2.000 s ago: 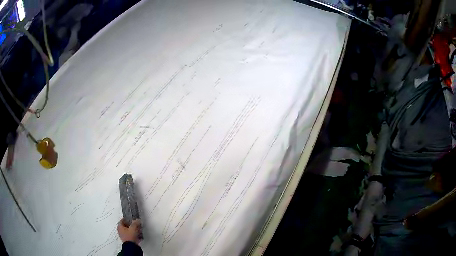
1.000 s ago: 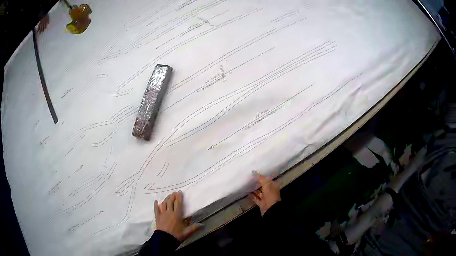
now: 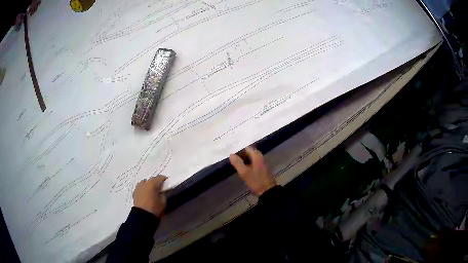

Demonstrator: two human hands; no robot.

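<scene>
The white marker paper with thin printed pattern lines covers most of the table. Its near edge is raised or pulled back, showing a dark gap and a grey-mauve layer beneath. My left hand grips the paper's near edge, thumb on the edge and fingers curled. My right hand is at the same edge further right, thumb and forefinger apart, holding nothing that I can see. A grey metal bar weight lies on the paper beyond my hands.
A thin brown stick lies at the far left, with part of another person's hand at its far end. A yellow lump shows at the top. The cream table edge runs diagonally. Dark cloth is piled at right.
The bar weight was released before the last second. Since then the paper's near edge has moved away from the table edge, uncovering a strip. Both hands have moved forward, and the left has closed on the paper.
</scene>
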